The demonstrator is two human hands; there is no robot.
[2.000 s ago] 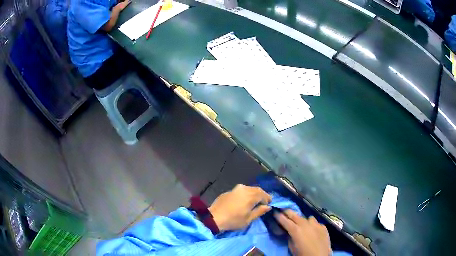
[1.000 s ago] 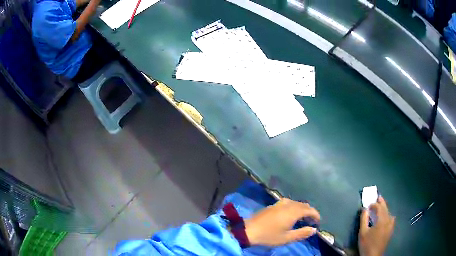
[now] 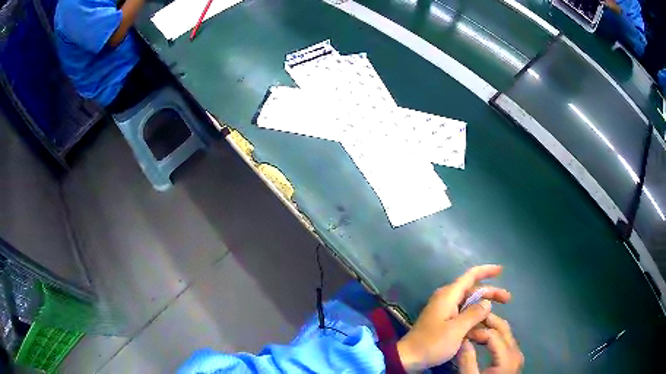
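A small whitish item (image 3: 475, 298), perhaps the folded paper slip, shows between the fingers of my two hands above the bench near its front edge. Most of it is hidden. My left hand (image 3: 438, 325), with a maroon band at the wrist, has its thumb and fingers around it. My right hand (image 3: 498, 345) is right against my left fingertips, below and to the right, its fingers bent. Whether it also grips the item is not clear.
White sheets (image 3: 365, 124) lie crossed on the green bench (image 3: 511, 219). Tweezers (image 3: 607, 345) lie at right. A red pen (image 3: 201, 20) lies on paper at top left, near a seated person (image 3: 98, 51). A black cord (image 3: 320, 299) hangs by the bench edge.
The white slip that lay at the right of the bench is gone from there; my right hand took hold of it. My hands have come together over the bench edge.
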